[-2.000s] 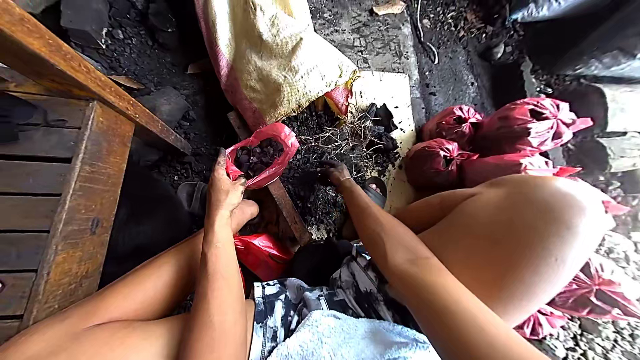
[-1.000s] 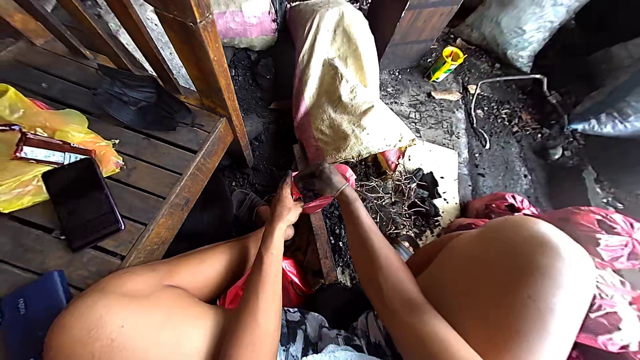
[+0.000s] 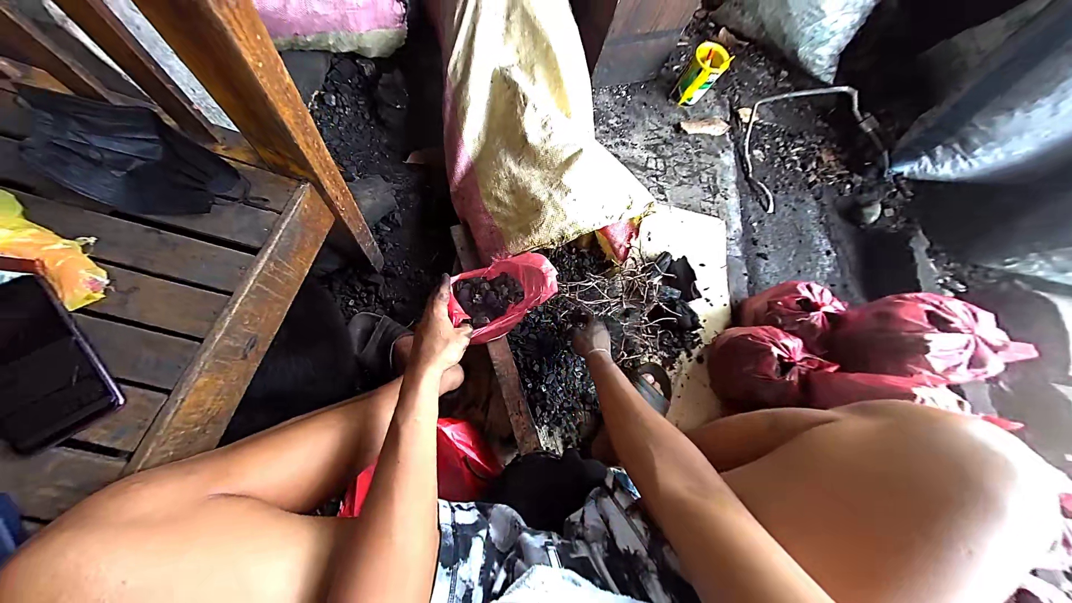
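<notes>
My left hand [image 3: 441, 335] grips the rim of a red plastic bag [image 3: 536, 280], whose mouth is open and shows charcoal pieces [image 3: 490, 297] inside. Blackened, my right hand [image 3: 592, 337] reaches down at the heap of charcoal [image 3: 548, 360], beside thin dry twigs [image 3: 615, 293]; its fingertips are partly hidden, so whether it holds a piece cannot be told. Beyond the heap lies a large woven sack [image 3: 536, 142], its mouth towards me. A narrow wooden strip [image 3: 512, 394] runs under the held bag. Another red plastic bag [image 3: 465, 461] lies between my legs.
Several tied red bags [image 3: 921, 335] stand at the right. A slatted wooden bench [image 3: 226, 335] on the left holds a phone [image 3: 54, 364], a black face mask [image 3: 126, 155] and a yellow plastic bag [image 3: 50, 251]. Farther off are a yellow container [image 3: 703, 71] and a bent metal rod [image 3: 800, 94].
One second ago both hands were together at the red bag. My right hand has since moved right and down to the charcoal heap, while my left hand stays on the bag.
</notes>
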